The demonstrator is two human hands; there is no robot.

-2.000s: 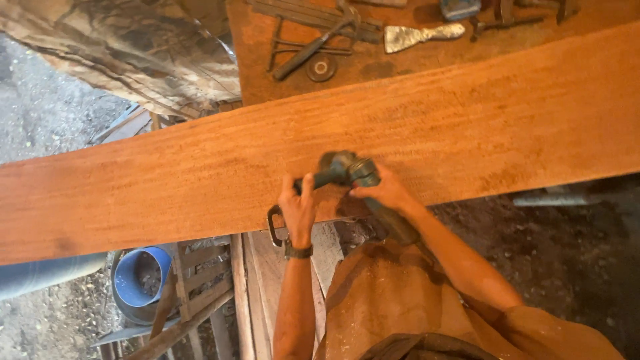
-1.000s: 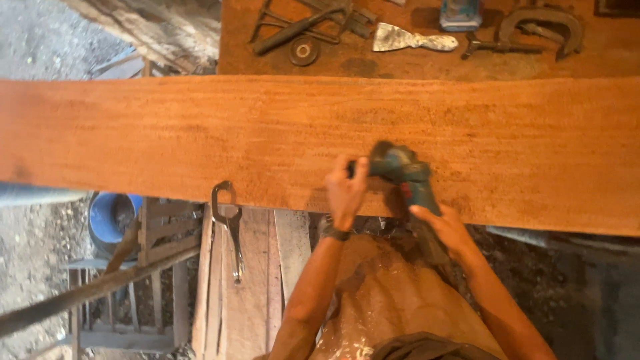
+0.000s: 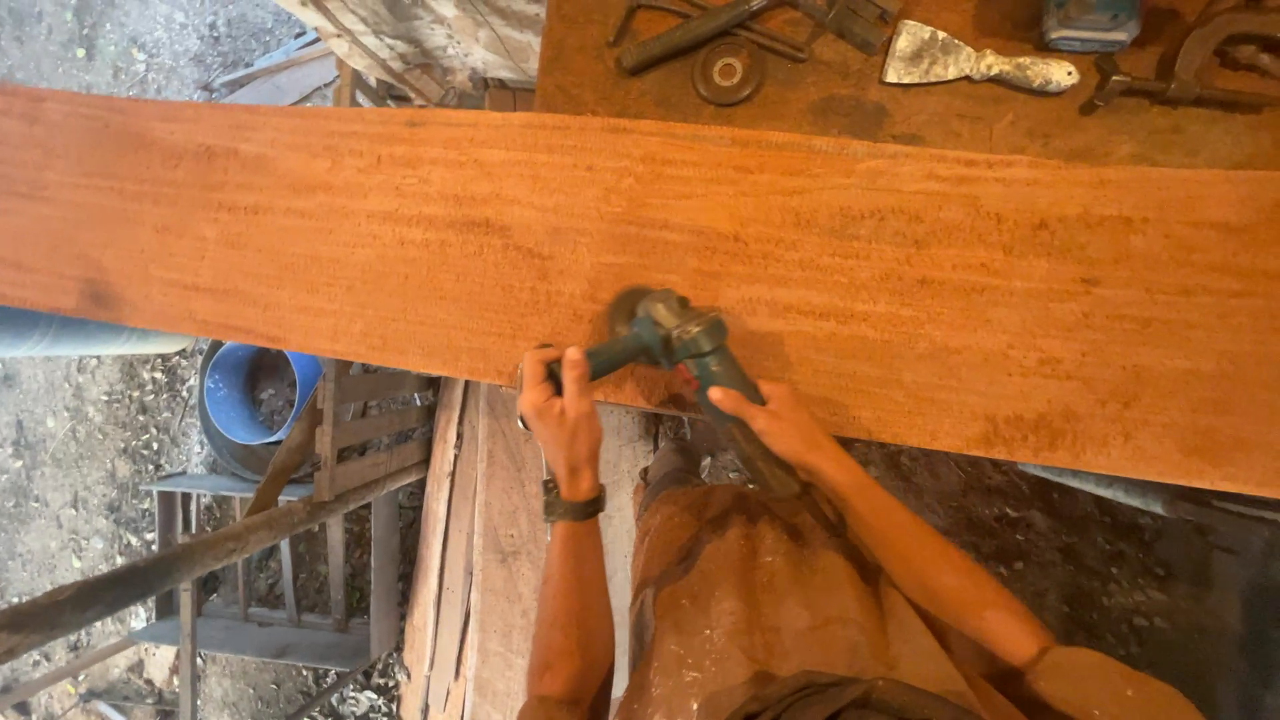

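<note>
A long, wide wooden plank [image 3: 430,230] crosses the view from left to right. Over its near edge is a teal angle grinder [image 3: 690,335], its blurred disc at or just above the wood. My left hand [image 3: 565,410] grips the side handle, a dark watch on the wrist. Around the grinder's body is my right hand [image 3: 780,425]. A locking clamp at the plank's near edge is mostly hidden behind my left hand.
Beyond the plank, a workbench [image 3: 830,115] holds a spare disc [image 3: 728,72], a putty knife [image 3: 975,65], a metal C-clamp [image 3: 1190,75] and a battery pack [image 3: 1090,25]. Lower left are a blue bucket [image 3: 225,395], a slatted wooden frame [image 3: 375,435] and a long pole [image 3: 220,545].
Both hands have kept hold of the grinder. It has moved left along the plank since one second ago, and my left hand now covers most of the clamp. The view has shifted and tilted.
</note>
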